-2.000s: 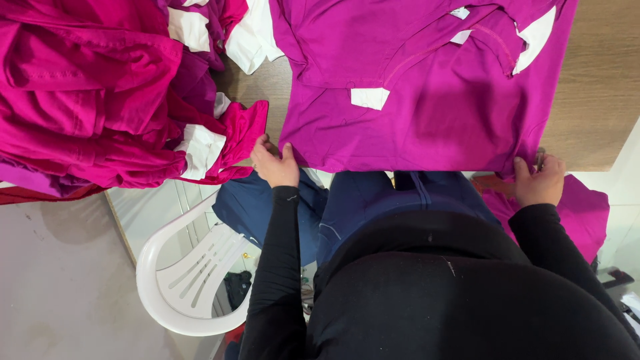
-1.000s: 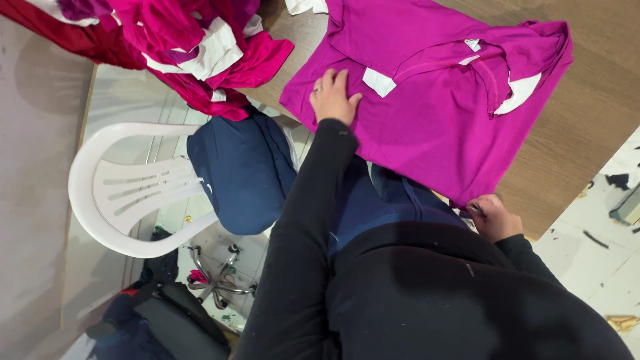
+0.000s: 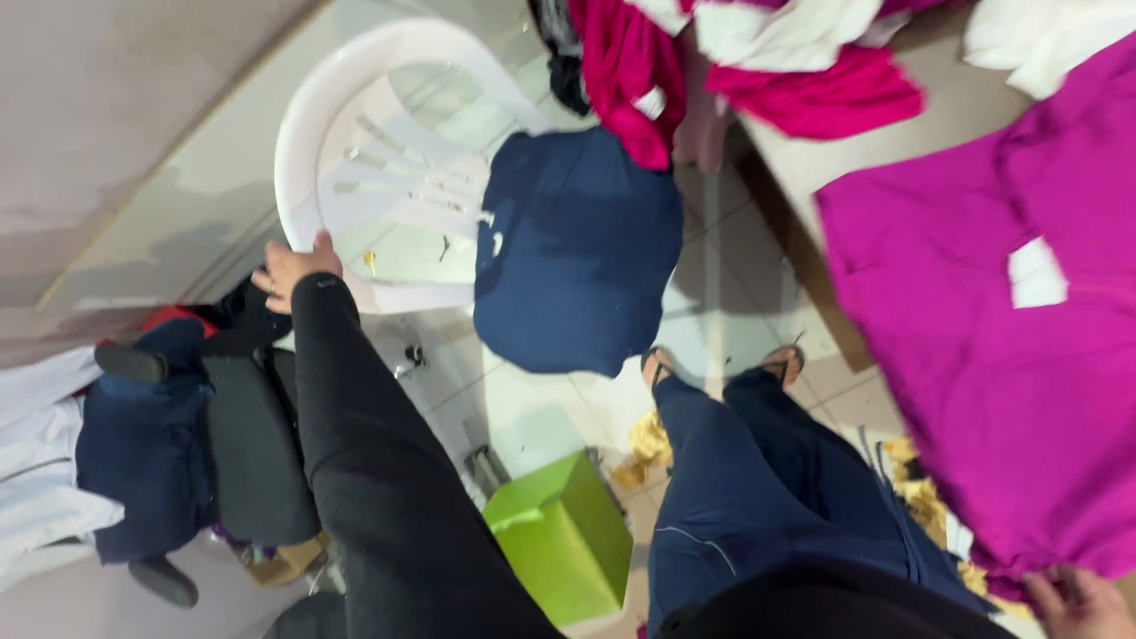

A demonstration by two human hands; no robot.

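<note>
My left hand [image 3: 297, 269] rests on the backrest rim of a white plastic chair [image 3: 311, 115], its fingers around the outer edge. On the chair's seat lies a dark blue cushion or folded cloth [image 3: 577, 248]. At the lower right edge my right hand [image 3: 1083, 602], partly cut off, touches the bottom corner of a magenta garment [image 3: 994, 355]; blur hides how firmly it holds the cloth. The garment lies spread on a table [image 3: 799, 164], with a white label or patch near its upper middle.
Pink garments with white pieces [image 3: 825, 89] hang over the table's edge. A green bin [image 3: 568, 541] stands on the tiled floor beside my legs. At left, an office chair [image 3: 257, 444] carries dark and white clothes. Yellowish scraps [image 3: 652, 439] lie near my feet.
My left hand has left the magenta garment and is now at the white chair's backrest. My right hand remains at the garment's corner. The view has swung toward the chair and floor.
</note>
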